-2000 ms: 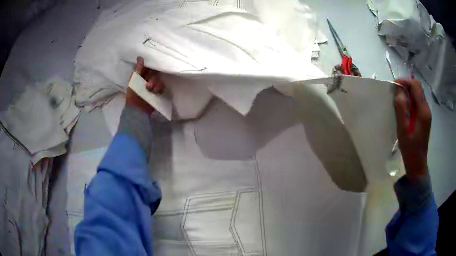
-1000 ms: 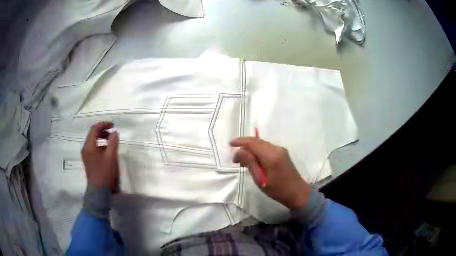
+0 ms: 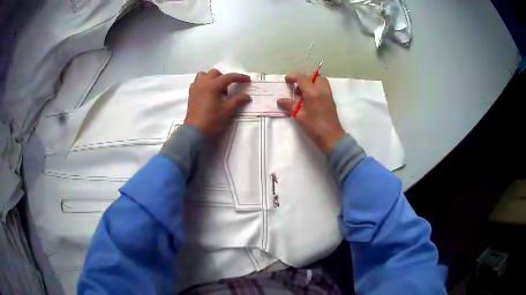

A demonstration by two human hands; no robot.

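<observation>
A white front panel (image 3: 352, 127) lies flat before me, with a pocket flap (image 3: 247, 167) outlined in dark stitching and a double-stitched yoke seam (image 3: 264, 224). A small white template (image 3: 266, 97) with red lines lies across the seam near the panel's far edge. My left hand (image 3: 216, 101) holds the template's left side between thumb and fingers. My right hand (image 3: 314, 106) holds its right side and also has a red pencil (image 3: 298, 108), tilted, in its fingers. A dark handwritten mark (image 3: 275, 190) is on the panel beside the seam.
Crumpled cloth scraps (image 3: 378, 22) lie at the far side of the pale table (image 3: 455, 69). More white panels (image 3: 57, 43) lie at the far left, and hanging bundled cloth (image 3: 14, 242) is at the left edge. The table's curved edge runs down the right.
The panel now lies flat before me instead of being lifted. Both hands have moved together to its far edge, and the template is now down over the seam.
</observation>
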